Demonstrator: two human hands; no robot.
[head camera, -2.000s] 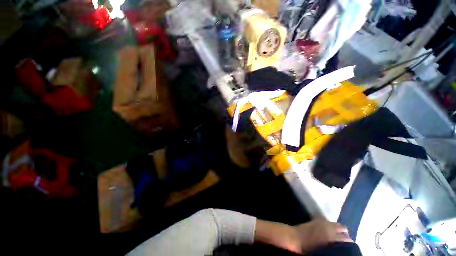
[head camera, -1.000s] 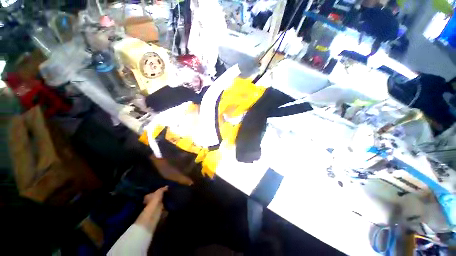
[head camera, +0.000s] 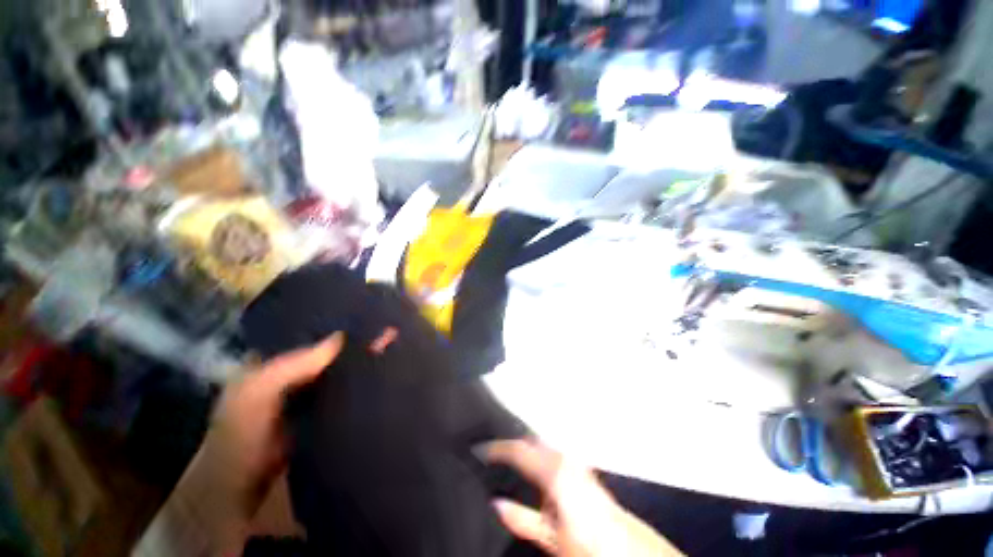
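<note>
A large black cloth piece (head camera: 381, 435) is held up in front of me, blurred, with a small reddish mark near its top. My left hand (head camera: 256, 424) grips its left edge, thumb on top. My right hand (head camera: 555, 495) is at its right edge, fingers bent against the cloth; the fingertips are blurred. Behind it, black cut pieces (head camera: 485, 277) and a white curved band (head camera: 397, 234) lie on the yellow-covered surface (head camera: 446, 250).
The white table (head camera: 610, 381) runs to the right. Blue-handled scissors (head camera: 800, 444) lie beside a parts box (head camera: 926, 448). The sewing machine (head camera: 784, 326) with a blue stripe stands at right. A cream machine part with a round wheel (head camera: 240, 242) is at left.
The view has swung right. The large black cloth is now raised before me between both hands; a second ago only one hand showed, low at left. The dark strip at the table's front edge is not visible now.
</note>
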